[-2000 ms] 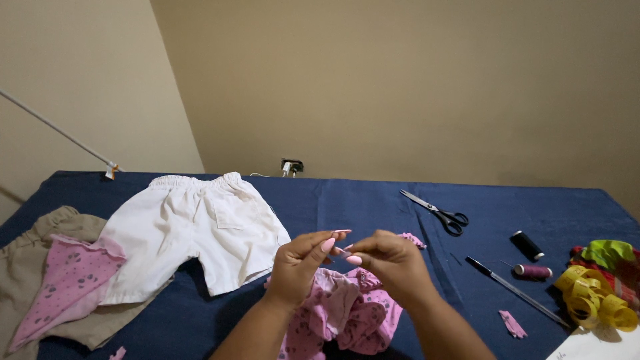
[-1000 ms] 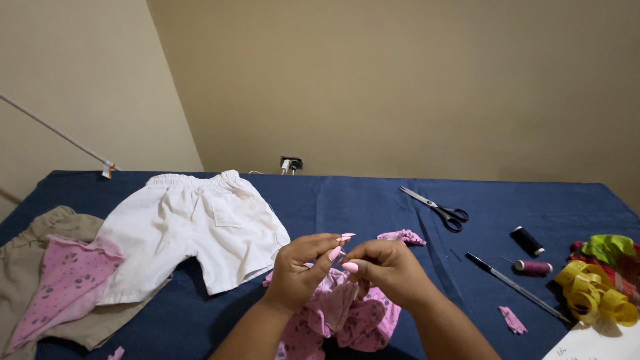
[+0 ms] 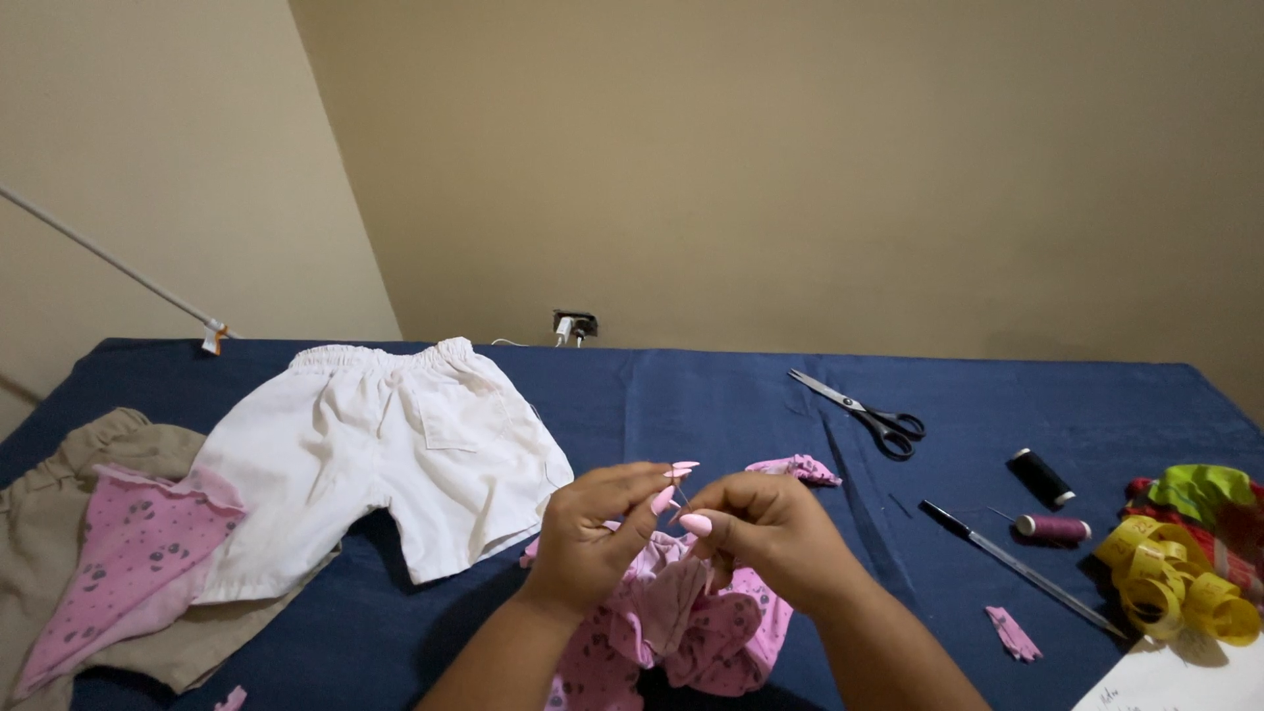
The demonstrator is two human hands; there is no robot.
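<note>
My left hand (image 3: 602, 538) and my right hand (image 3: 765, 533) meet above a bunched pink printed garment (image 3: 671, 622) near the front of the table. A thin sewing needle (image 3: 681, 494) shows between my fingertips, pinched by the right thumb and forefinger. The left thumb and fingers close on its upper end or on thread there; which one is too small to tell. Part of the pink cloth is hidden beneath my hands and forearms.
White shorts (image 3: 385, 464) overlap beige shorts (image 3: 118, 444) and a pink printed piece (image 3: 148, 563). At right lie scissors (image 3: 859, 410), a black thread spool (image 3: 1041, 478), a purple spool (image 3: 1053, 529), a pen (image 3: 1022, 568), a yellow tape measure (image 3: 1155, 578), a pink scrap (image 3: 1012, 634) and paper (image 3: 1175, 676).
My fingers have shifted slightly around the small thing between them. The garments and tools on the table have not moved.
</note>
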